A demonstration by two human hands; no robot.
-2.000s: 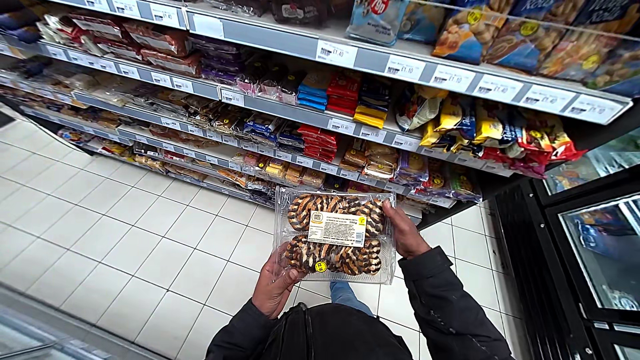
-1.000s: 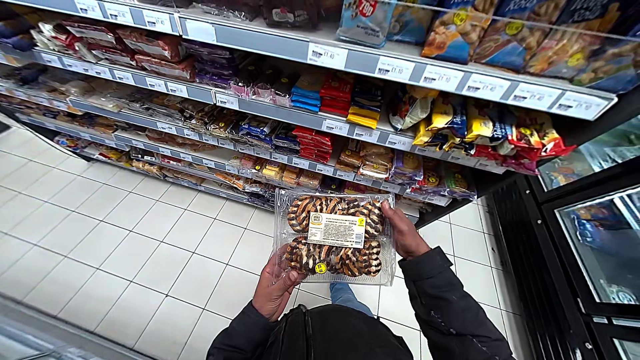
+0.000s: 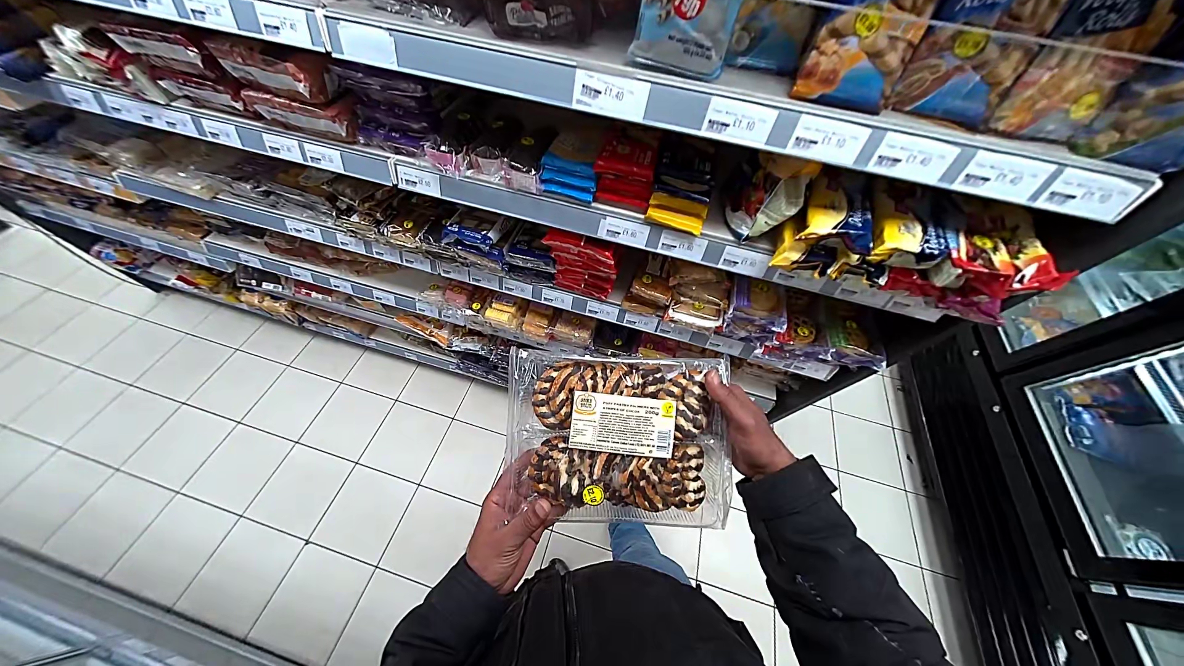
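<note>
A clear plastic tray pack of striped puff pastries is held level in front of my body, below the shelves. Its top bears a white label with writing and a small round yellow sticker. My left hand grips the lower left corner, its thumb on the near edge. My right hand holds the upper right side, with the fingers partly hidden beneath the pack. The pastries lie in two rows, brown with dark and pale stripes.
Shelves with price strips run across the view, stocked with packaged baked goods and bags of nuts. A glass-door cabinet stands at the right. Another fixture's edge is at the lower left, with a tiled floor between.
</note>
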